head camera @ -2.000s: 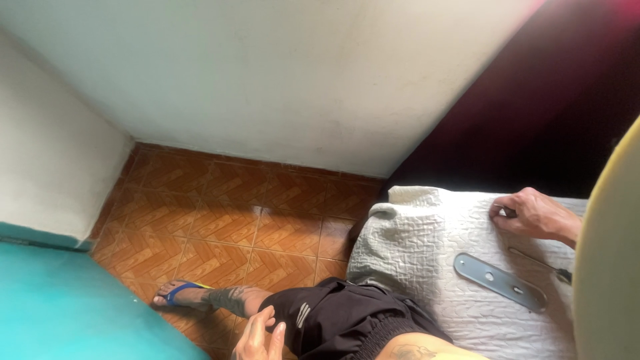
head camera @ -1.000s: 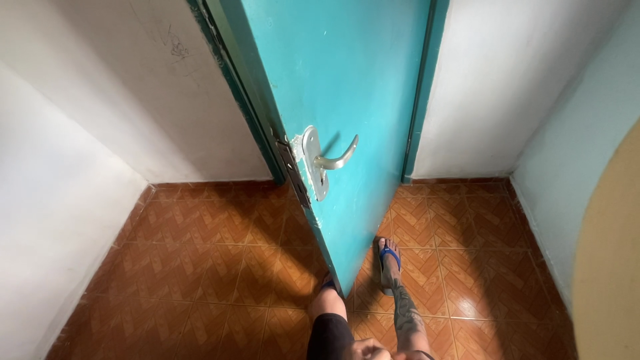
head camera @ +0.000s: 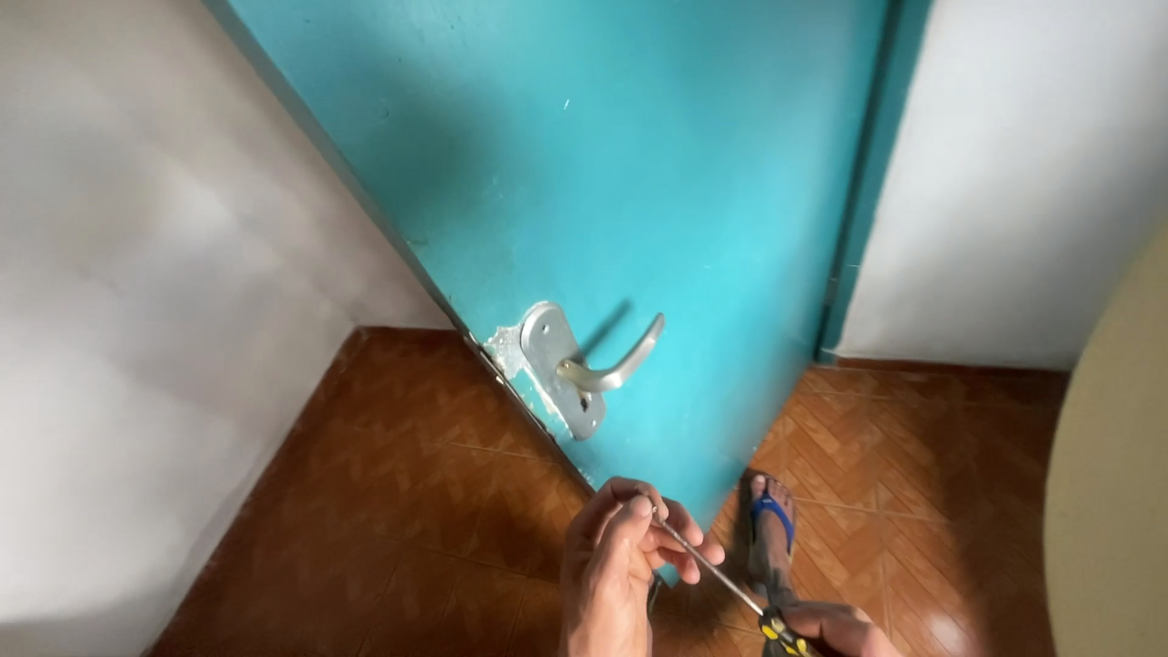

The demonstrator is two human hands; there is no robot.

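Observation:
My right hand point(head camera: 835, 628) grips the black and yellow handle of a screwdriver point(head camera: 712, 568), low in the head view. The shaft points up and left to my left hand point(head camera: 625, 566), whose thumb and forefinger pinch at its tip. Something small may be held there; it is too small to tell. Beyond my hands is a teal door point(head camera: 639, 210) with a silver lever handle point(head camera: 620, 365) on an oblong metal escutcheon plate point(head camera: 547, 351). Paint is chipped along the plate's left side.
The teal door frame point(head camera: 862, 210) and a white wall point(head camera: 1013, 201) stand to the right, another wall point(head camera: 164, 301) to the left. Brown patterned floor tiles point(head camera: 438, 511) lie below. My foot in a blue flip-flop point(head camera: 773, 511) is beside the door's bottom. A blurred beige edge fills the far right.
The view has swung from the cloth-covered surface to the door. The screwdriver is now in my right hand, and my left hand has come up to its tip.

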